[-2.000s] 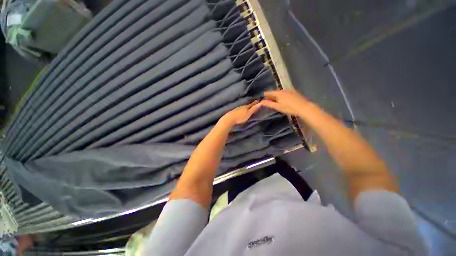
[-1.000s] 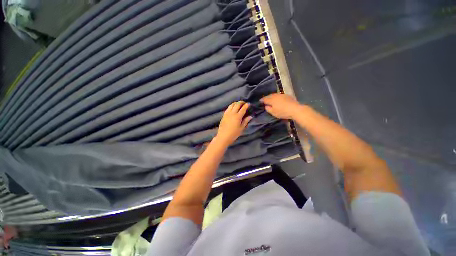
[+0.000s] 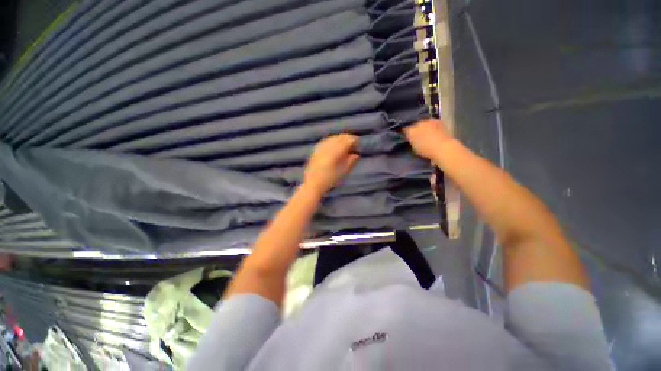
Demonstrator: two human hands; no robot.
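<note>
The dark grey curtain panel point(image 3: 239, 94) lies over the rack in long parallel folds at the upper left. Its lower left part is loose and wrinkled. My left hand point(image 3: 333, 161) is closed on a fold near the heading. My right hand point(image 3: 429, 136) grips the same fold at the gathered heading, close to the rail; its fingertips are partly hidden. The heading point(image 3: 395, 83) shows X-shaped creases. The pale heading rail point(image 3: 447, 87) runs down the right end of the rack with small dark and shiny fittings.
Pale green cloth point(image 3: 174, 308) hangs at the lower left beside my body. Another rack with shiny metal tubes point(image 3: 109, 319) stands at the lower left. Grey flooring point(image 3: 580, 145) with a pale line and a faint yellowish mark lies to the right. The rack's metal front edge runs before me.
The view has shifted, so the rack sits further right and higher. My hands have moved slightly apart and now hold a fold between them.
</note>
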